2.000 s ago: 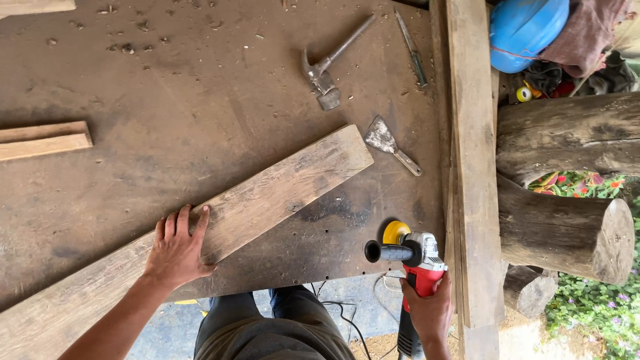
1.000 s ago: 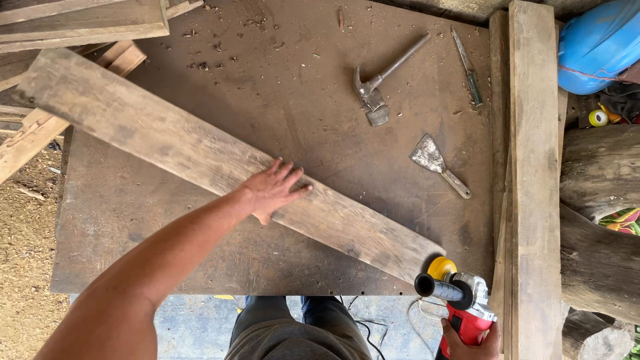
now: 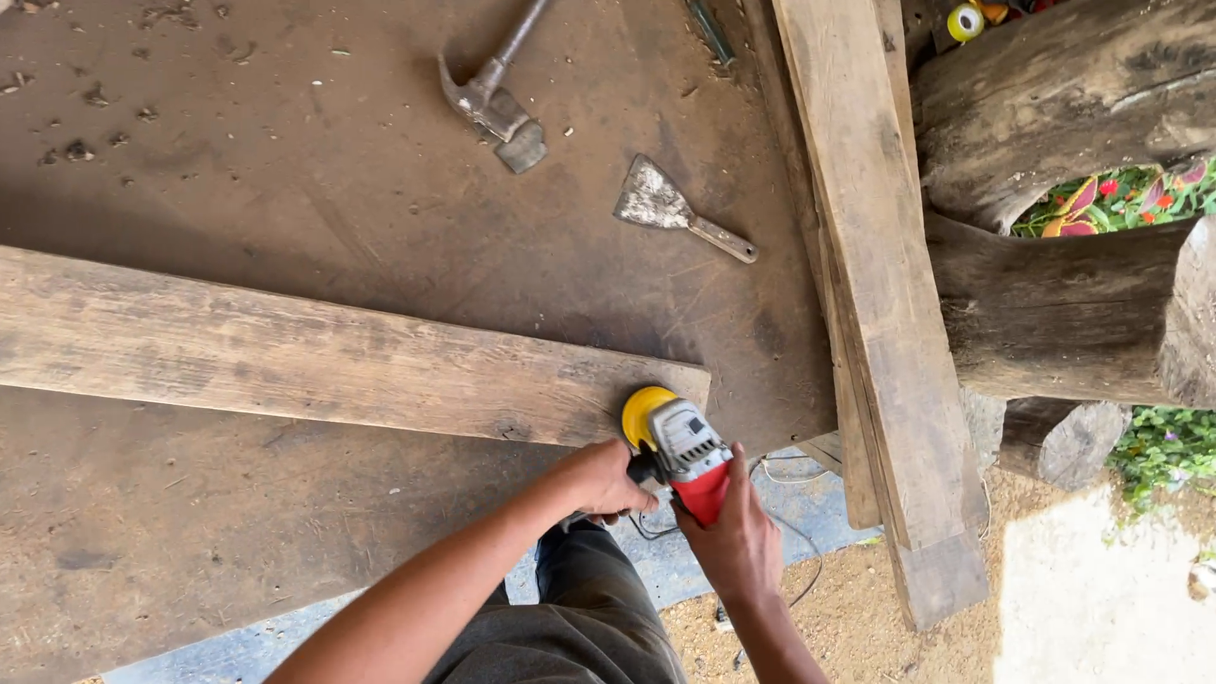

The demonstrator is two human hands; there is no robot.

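A weathered wooden plank [image 3: 351, 366] lies across the worktable, its right end near the table's front right corner. Over that end is a red and grey angle grinder [image 3: 689, 446] with a yellow disc guard or pad [image 3: 646, 415]. My right hand [image 3: 736, 532] grips the grinder's red body. My left hand [image 3: 603, 480] is closed around its black side handle, just in front of the plank's near edge. The underside of the disc is hidden, so contact with the wood cannot be told.
Behind the plank lie a claw hammer [image 3: 489, 95], a paint scraper [image 3: 670, 204] and a green-handled tool [image 3: 711, 33]. Long boards [image 3: 883, 285] run along the table's right side, with thick logs [image 3: 1054, 304] beyond. A cord [image 3: 807, 551] hangs below the front edge.
My left hand has left the plank and taken hold of the grinder's side handle. The plank has turned closer to parallel with the table's front edge. My right hand keeps its grip on the grinder.
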